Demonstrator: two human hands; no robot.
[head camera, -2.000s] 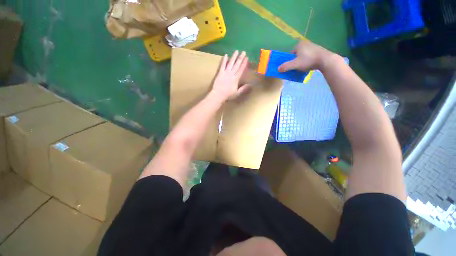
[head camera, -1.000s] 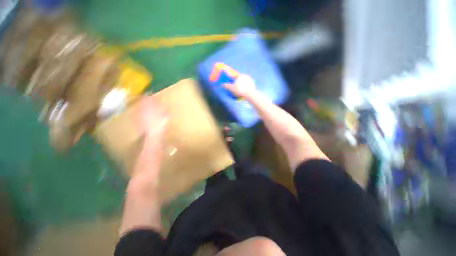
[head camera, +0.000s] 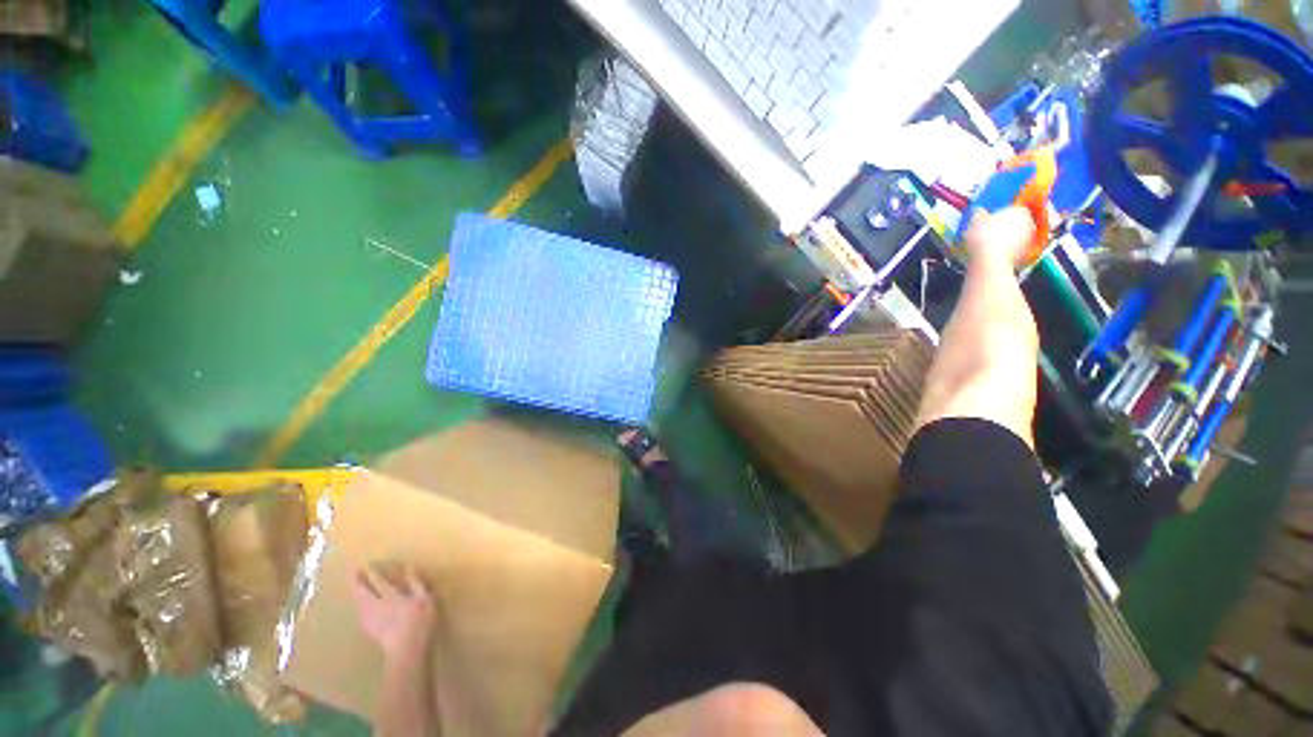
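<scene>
A brown shipping carton (head camera: 504, 612) is at the lower left, with one panel spread toward the blue crate. My left hand (head camera: 399, 612) lies on the carton with its fingers slightly apart. My right hand (head camera: 1001, 231) is stretched out to the upper right, holding the blue and orange tape dispenser (head camera: 1034, 187) over the bench machine (head camera: 922, 238). The fingers of my right hand are partly hidden by the dispenser.
An upturned blue crate (head camera: 555, 317) is on the green floor ahead. Flat cartons (head camera: 835, 418) lean below the machine. A blue stool (head camera: 367, 65) is at the top left, crumpled brown packaging (head camera: 159, 576) at the left. A white table (head camera: 720, 108) holds rows of small boxes. A blue handwheel (head camera: 1224, 130) is at the right.
The view has turned right. My right hand has moved with the dispenser from above the crate to the machine. The carton now shows lower left with a panel spread out, my left hand still on it.
</scene>
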